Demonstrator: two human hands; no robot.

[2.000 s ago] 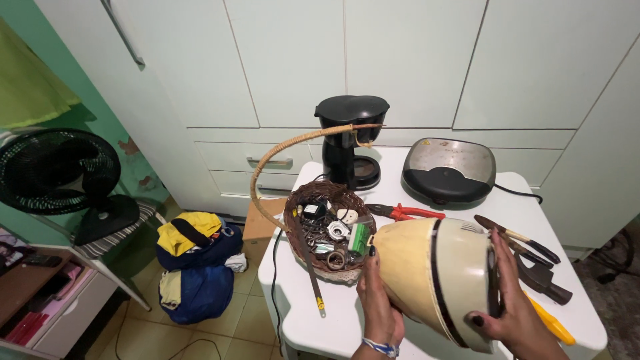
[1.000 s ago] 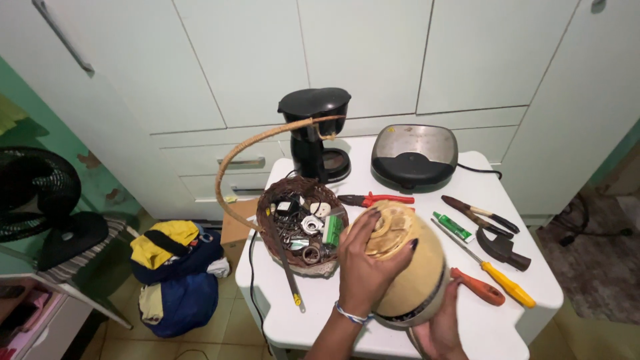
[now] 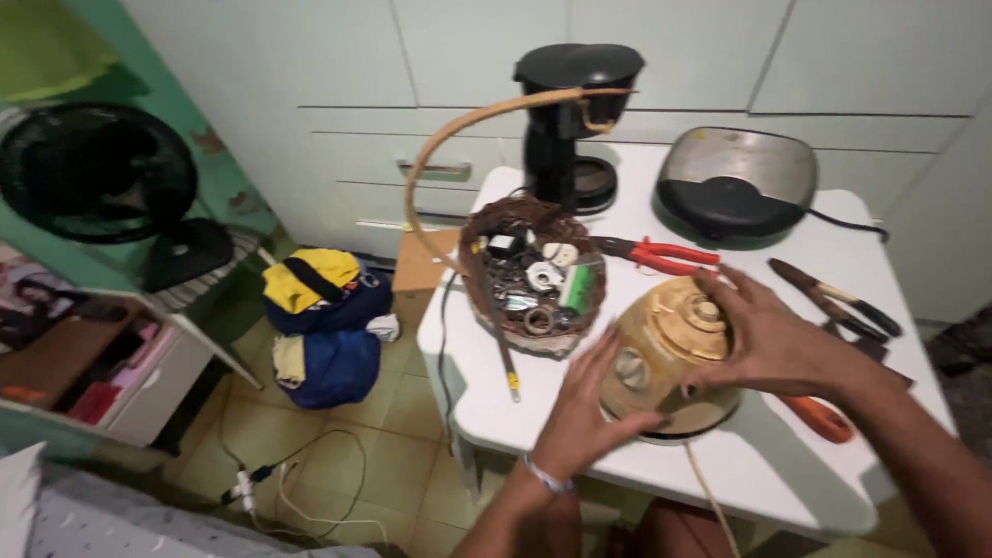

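A yellowed blender motor base [image 3: 666, 387] stands nearly upright at the table's front, its round coupling up and a knob on its side. My left hand [image 3: 581, 411] holds its left side, fingers and thumb spread around the body. Over the upper right side curves my right hand [image 3: 763, 341], with fingertips at the coupling rim and thumb on the front. A pale cord [image 3: 709, 492] hangs from below the base over the table edge. Left of it sits a wicker basket [image 3: 535, 345] of small parts, with red-handled pliers [image 3: 666, 254] behind.
A black coffee maker [image 3: 570, 116] and a sandwich press [image 3: 736, 186] stand at the back of the white table [image 3: 496, 422]. Snips [image 3: 837, 298] and an orange handle [image 3: 821, 418] lie right. A fan [image 3: 101, 170] and cloth bundles [image 3: 325, 364] are left.
The blender base has gone from tilted between my hands to nearly upright, its knob now showing. My left hand has moved from the coupling to the left side; my right hand is now near the top.
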